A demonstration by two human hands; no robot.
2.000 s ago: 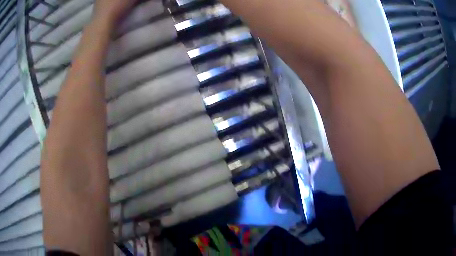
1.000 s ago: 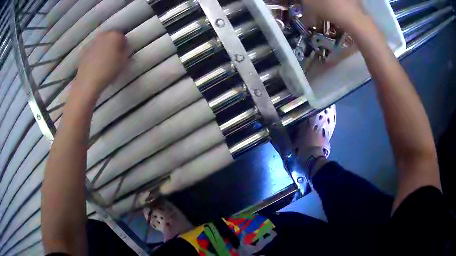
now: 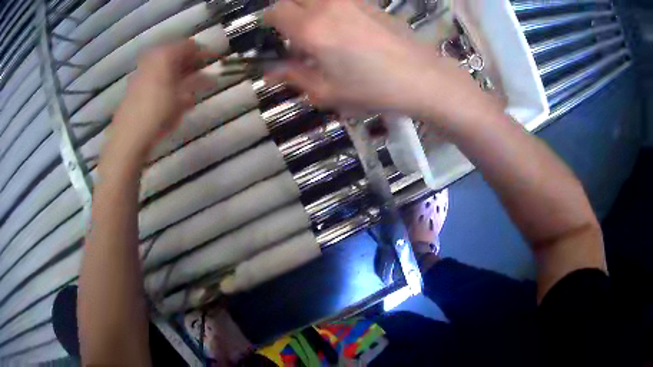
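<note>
Long off-white tubes [image 3: 225, 172] lie side by side, ending where shiny metal rods [image 3: 333, 197] continue to the right. My left hand [image 3: 161, 93] is over the white tubes, blurred, fingers bent toward the right. My right hand [image 3: 322, 57] is over the rods near the upper tube ends, blurred, fingers pointing left. A thin blurred piece [image 3: 240, 66] shows between the two hands; which hand holds it is unclear. A white tray [image 3: 528, 61] with small metal fittings [image 3: 472, 61] rests on the rods, partly behind my right forearm.
A flat riveted metal strip [image 3: 376, 168] crosses the rods beside the tray. Another frame side bar [image 3: 63, 132] crosses the tubes at the left. My feet in light perforated shoes [image 3: 432, 215] and the blue-grey floor [image 3: 487, 208] show below. More rods [image 3: 580, 50] continue at right.
My right hand has left the tray and moved left to the tube ends. My left hand has shifted slightly right, so the hands are close together. The view has shifted a little.
</note>
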